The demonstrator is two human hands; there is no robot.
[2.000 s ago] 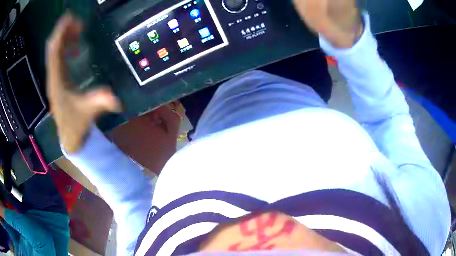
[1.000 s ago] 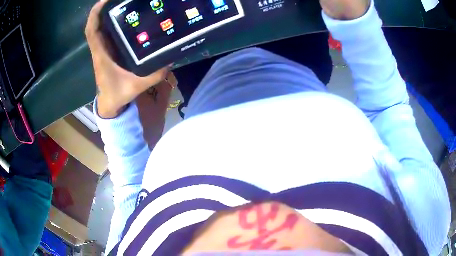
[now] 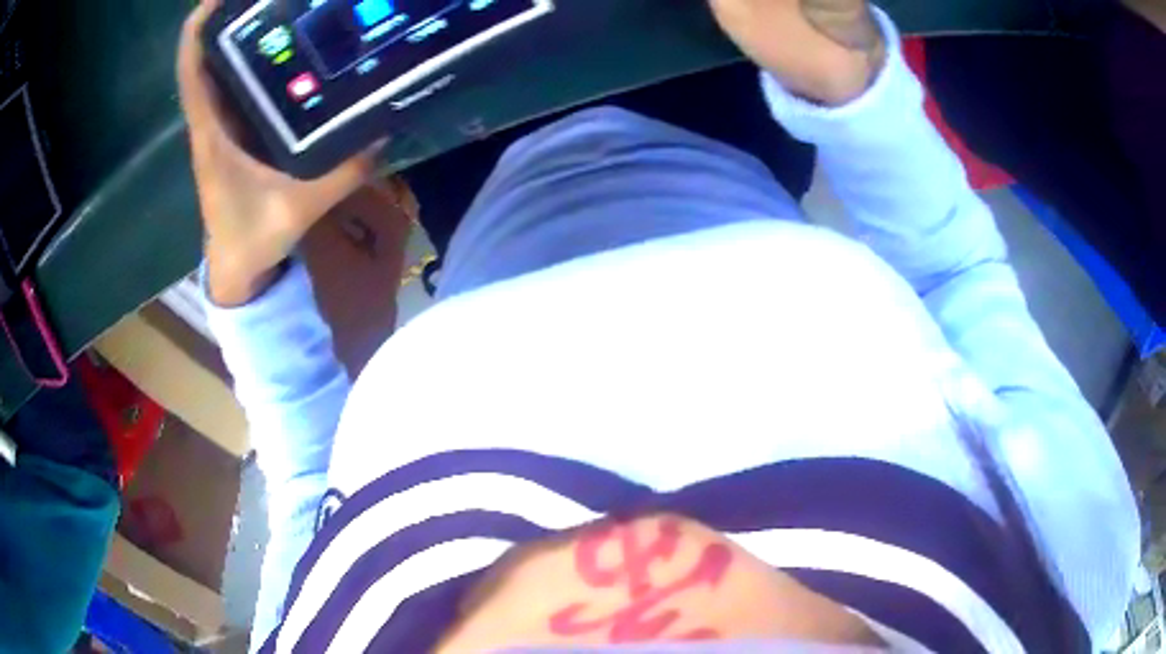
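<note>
A black portable media player (image 3: 409, 100) is at the top of the view, cut off by the upper edge. Its white-framed screen is lit, with bright icons and a dark box with a blue icon over them. My left hand (image 3: 256, 192) grips the player's left end, with the thumb under its lower corner. My right hand (image 3: 812, 45) is at the top edge, right of the screen. Its fingers are out of the picture, so whether it touches the player cannot be told.
The dark green bench (image 3: 128, 211) curves across the top. A dark-screened unit (image 3: 28, 179) and a pink-red case edge (image 3: 41, 335) lie at the far left. Below are cardboard boxes (image 3: 192, 383), a red stool (image 3: 122, 422) and a person's teal clothing (image 3: 51, 549).
My left hand has come in from the left and taken hold of the player, which now sits higher and further left. The icon screen now shows a dark box. My right hand has shifted slightly left.
</note>
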